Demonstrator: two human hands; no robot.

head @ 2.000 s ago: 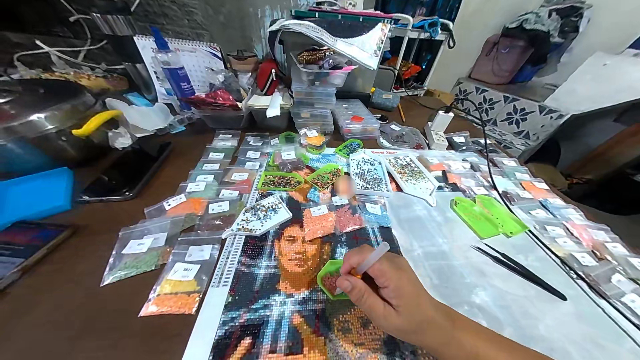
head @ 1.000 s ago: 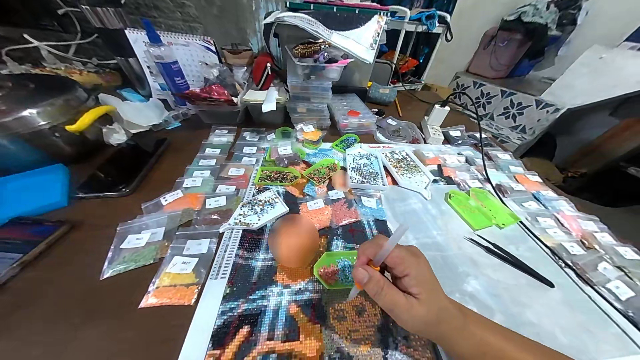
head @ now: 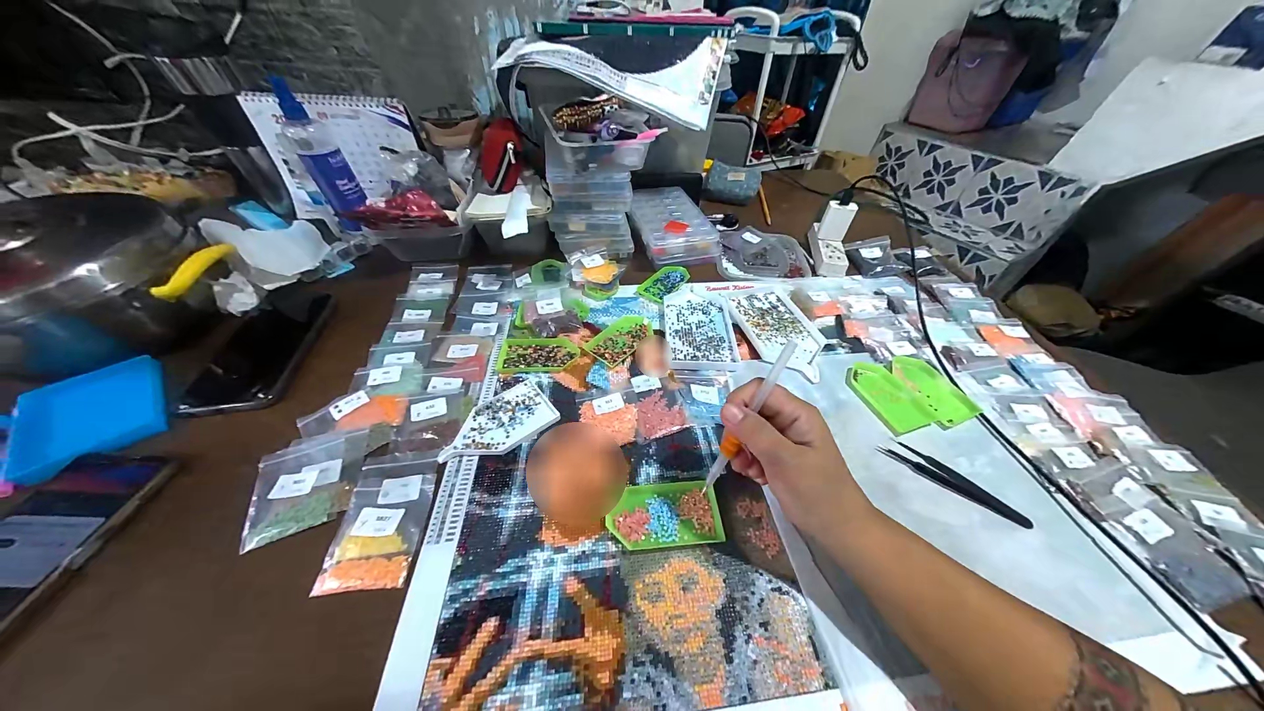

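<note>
My right hand [head: 780, 434] grips a translucent diamond-painting pen [head: 755, 405] with an orange section. The pen's tip is at the right part of a green tray [head: 671, 541] holding pink, blue and reddish-brown drills. Beneath the tray lies a partly covered diamond-painting canvas [head: 583, 632]. Loose reddish drills [head: 758, 528] show beside the tray, close to my wrist. Small bags of drills [head: 632, 420] rest on the canvas above, near a white tray of mixed drills [head: 506, 417]. My left hand is not in view.
Black tweezers [head: 956, 486] and an open green case [head: 910, 395] lie right of my hand. Labelled drill bags [head: 370, 533] line the left; more run along the right with a black cable [head: 928, 336]. Phones, a blue tray [head: 84, 420] and stacked plastic boxes [head: 591, 212] surround the work.
The pen tip has moved from the canvas just below the green tray up to the drills in the tray's right part. The tray sits at the canvas's right side, flatter in view.
</note>
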